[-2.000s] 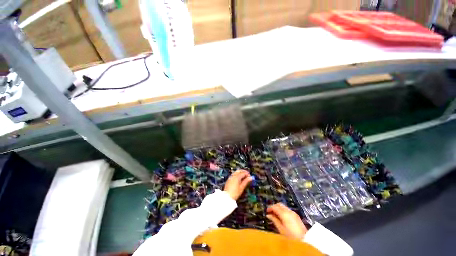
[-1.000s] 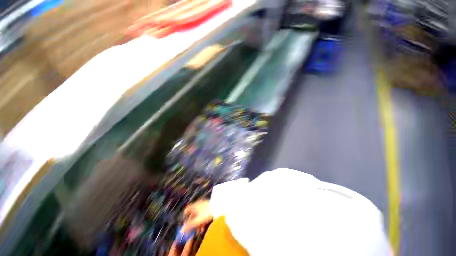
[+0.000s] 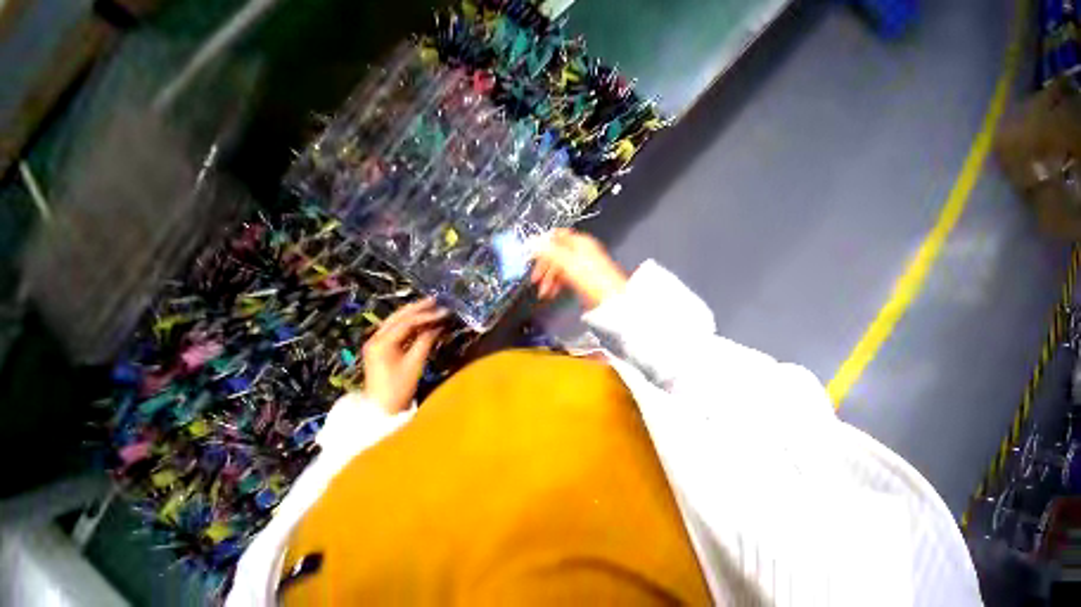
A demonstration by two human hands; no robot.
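Note:
A dense bristling pile of small coloured leaded components (image 3: 237, 379) lies in front of me, left of a clear compartment tray (image 3: 403, 178). The tray has coloured parts showing in or under its pockets. My right hand (image 3: 574, 267) is at the tray's near right corner, its fingertips on a small bright bluish-white thing (image 3: 513, 253) that is too blurred to name. My left hand (image 3: 401, 350) is at the pile's edge beside the tray's near corner, fingers bent; whether it holds anything cannot be told.
More coloured components (image 3: 557, 83) lie beyond the tray. Greyish translucent trays (image 3: 130, 225) stand behind the pile. A white slab (image 3: 53, 563) is at the lower left. The grey floor with a yellow line (image 3: 913, 285) is on the right, with a blue object (image 3: 887, 14) at the top.
The view has turned right and down towards the tray and floor. My right hand has moved from the pile to the clear tray's near corner. My left hand is by the pile's edge.

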